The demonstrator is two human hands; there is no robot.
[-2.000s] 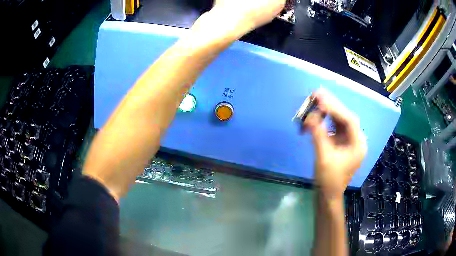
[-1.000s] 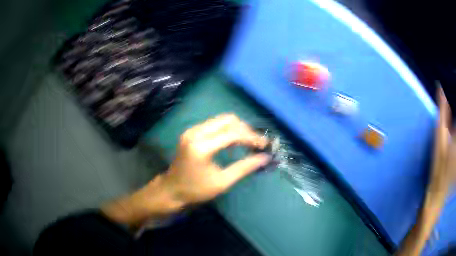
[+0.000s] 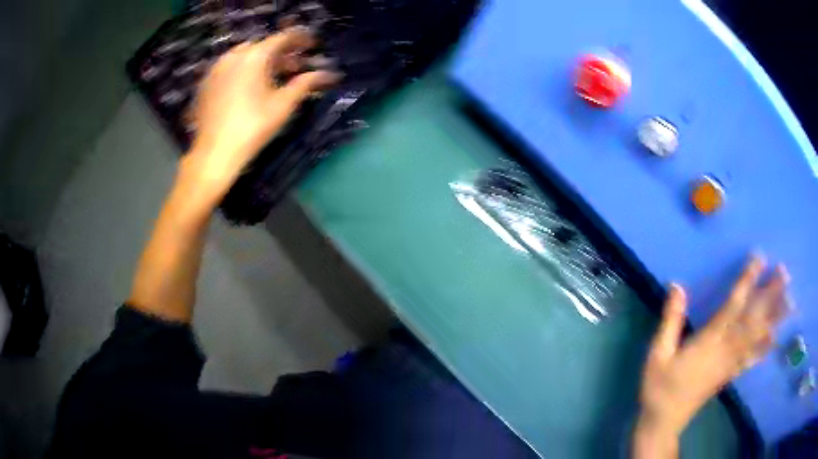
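My left hand (image 3: pixel 238 112) is over the black blister tray (image 3: pixel 170 67) at the upper left, with thumb and fingers curled towards its pockets. Blur and the dark tray hide whether it holds anything. My right hand (image 3: pixel 709 359) is spread and empty over the lower right part of the blue control panel (image 3: pixel 574 152). The small clear blister strip (image 3: pixel 538 238) lies on the green mat along the panel's lower edge, with a few dark parts in it.
The panel carries a red emergency stop (image 3: pixel 602 81), a white button (image 3: pixel 658 136), an orange button (image 3: pixel 708 194) and a green button (image 3: pixel 796 350) near my right hand. The green mat (image 3: pixel 404 233) ends at a diagonal edge, with grey floor beyond.
The view has turned left. My left hand has moved from the small clear strip to the black tray. My right hand, which held a small piece two seconds ago, is now empty and spread.
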